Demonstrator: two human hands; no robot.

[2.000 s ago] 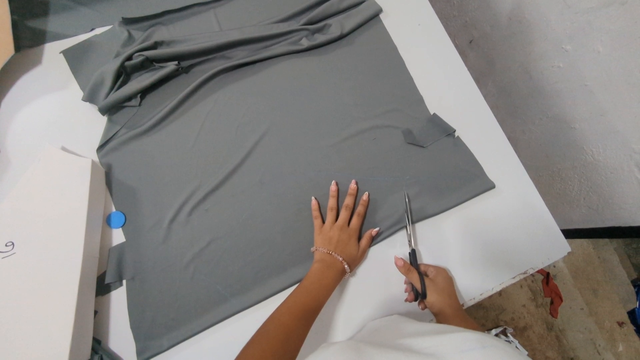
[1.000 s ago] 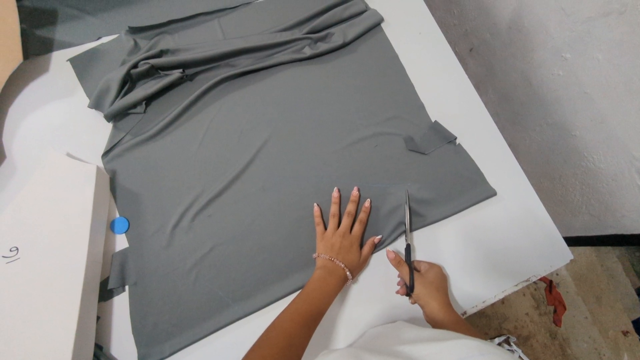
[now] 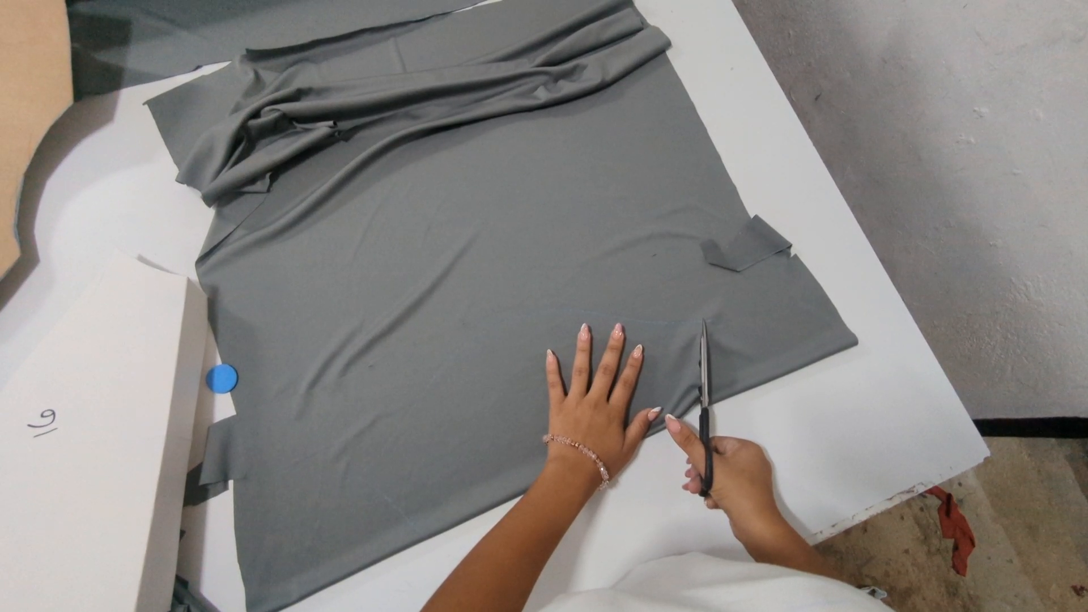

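Note:
A large grey fabric [image 3: 476, 255] lies over the white table [image 3: 850, 425], bunched in folds toward its far end. My left hand [image 3: 591, 416], fingers spread, rests flat on the fabric by its near edge, a beaded bracelet at the wrist. Just right of it, my right hand [image 3: 731, 472] grips the black handles of a pair of scissors [image 3: 704, 382]. The blades point away from me and lie at the fabric's near edge, looking nearly closed. Faint chalk-like lines show on the cloth. A small folded flap of fabric [image 3: 748, 245] sits at the right edge.
White card pattern pieces [image 3: 93, 408] with a handwritten mark lie at the left, beside a blue disc [image 3: 222, 379]. A tan board [image 3: 30, 110] and more grey fabric [image 3: 161, 42] are at the far left. Beyond the table's right edge are a wall [image 3: 960, 170] and a red scrap [image 3: 954, 527] on the floor.

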